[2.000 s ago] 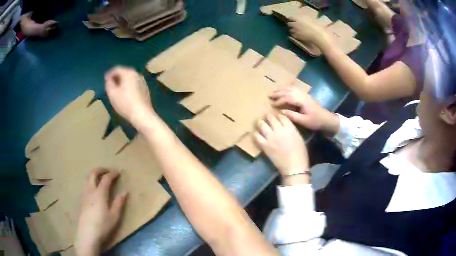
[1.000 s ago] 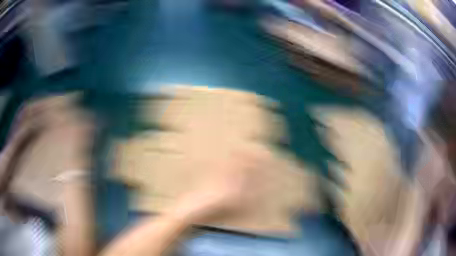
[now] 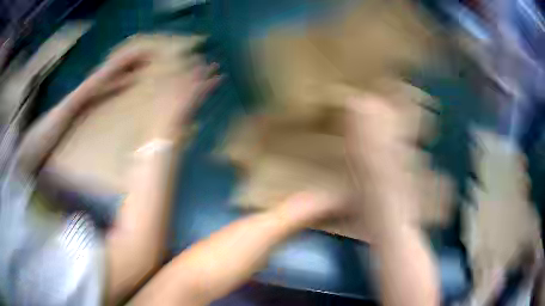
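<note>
The view is strongly blurred. A tan box blank (image 3: 269, 182) lies on the dark-green bench in front of me. A second tan cardboard piece (image 3: 340, 48) shows above and partly over it, at an angle; whether it is joined to the blank I cannot tell. My left hand (image 3: 308, 209) is at the near part of the blank, its fingers blurred against the cardboard. My right hand (image 3: 373, 119) reaches over the cardboard at centre right. Whether either hand grips the cardboard is hidden by blur.
At left, a neighbour's two hands (image 3: 185, 89), one with a bracelet, are over another blank (image 3: 95, 143). At right, another blank (image 3: 499, 197) lies near a person's arm. The bench edge (image 3: 334, 293) runs along the bottom.
The view has swung from the right neighbour towards my own place and the left neighbour. A raised or added cardboard piece now shows at the far side. My right hand is now over the cardboard.
</note>
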